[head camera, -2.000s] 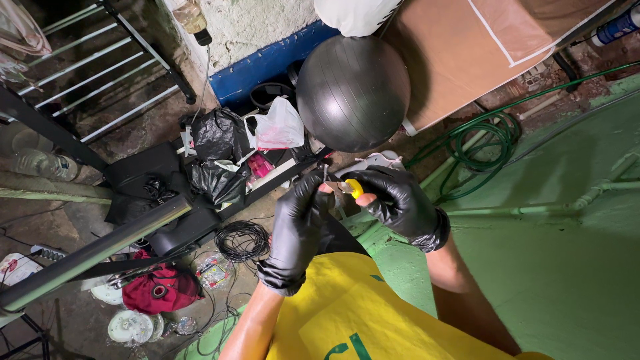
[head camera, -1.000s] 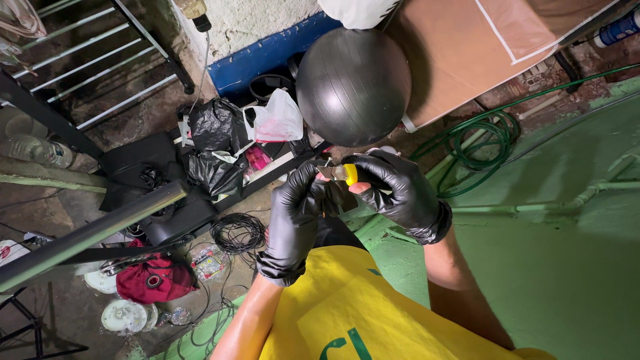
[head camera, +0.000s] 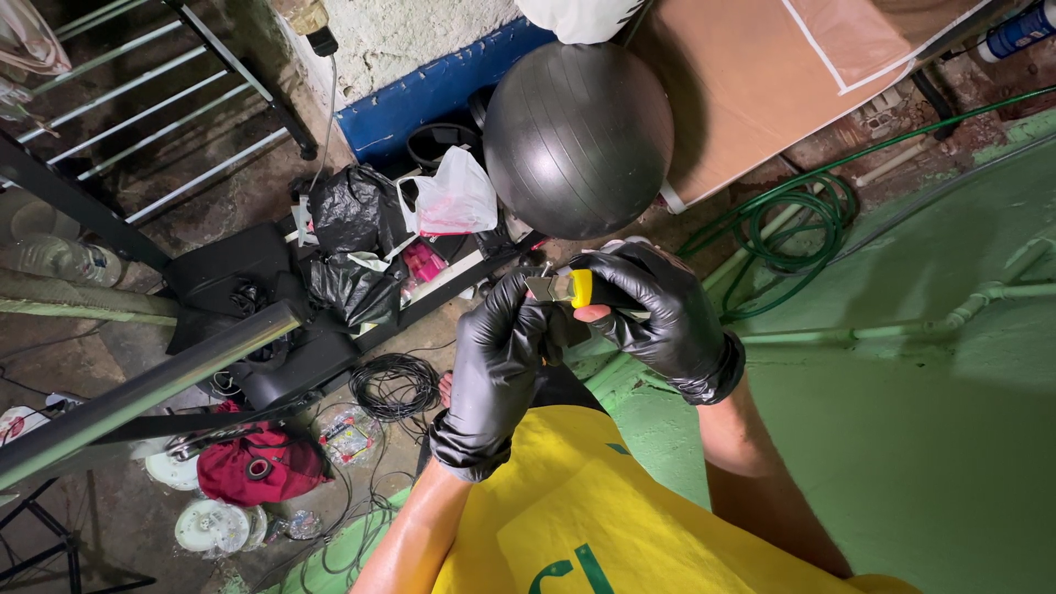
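Observation:
Both my hands wear black gloves and meet in front of my chest. My right hand (head camera: 656, 318) is closed around a utility knife (head camera: 582, 288) with a yellow collar, its bare thumb tip showing beside the collar. The knife's metal blade (head camera: 546, 289) points left, toward the fingers of my left hand (head camera: 499, 355). Those fingers pinch a small metal piece (head camera: 545, 269), like a screw or pin, that stands up at the blade; most of it is hidden, so I cannot tell exactly what it is.
A black exercise ball (head camera: 579, 140) lies beyond my hands, next to a brown panel (head camera: 742, 82). Black bags (head camera: 355, 210) and a white plastic bag (head camera: 454, 194) are at its left. A green hose (head camera: 804, 231) is coiled at right; a cable coil (head camera: 394, 388) and a red bag (head camera: 260, 466) lie on the floor.
The knife in my right hand has turned so its blade and yellow collar show more plainly. Both hands stay close together throughout.

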